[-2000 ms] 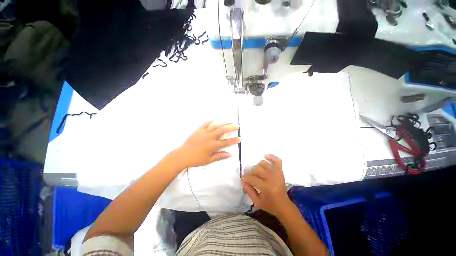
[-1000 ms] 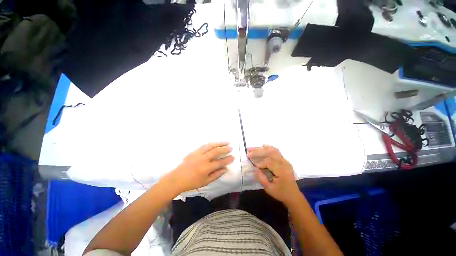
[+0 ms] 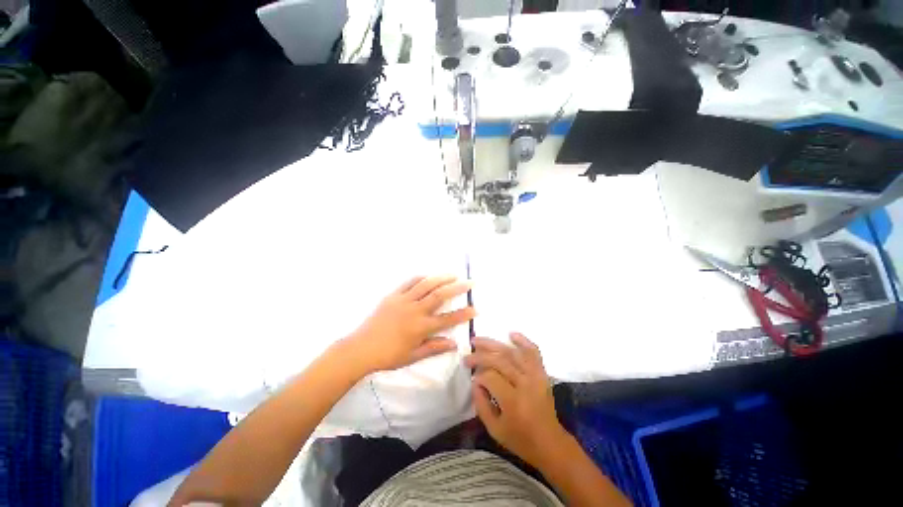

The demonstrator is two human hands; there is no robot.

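A bright white fabric panel (image 3: 297,267) covers the table under the machine. A thin black cord (image 3: 469,297) lies on it in a straight line toward me from below the presser foot (image 3: 473,205). My left hand (image 3: 416,322) lies flat on the panel just left of the cord, fingers spread, fingertips at the cord. My right hand (image 3: 513,388) is nearer to me, its fingers bent and pinching the cord's near part at the panel's front; the fingertips partly hide the cord. The needle's contact with the fabric is too small to tell.
The white sewing machine head (image 3: 614,84) stands ahead, with black strips (image 3: 653,144) on it. Red-handled scissors (image 3: 787,309) lie at right among black cord scraps (image 3: 807,272). Black cloth (image 3: 238,129) and curled cord (image 3: 361,124) are upper left. Blue crates (image 3: 683,431) stand below the table.
The camera view has shifted. My left hand has moved closer to the presser foot along the cord. My right hand has moved left, and the cord that slanted toward it now lies straight.
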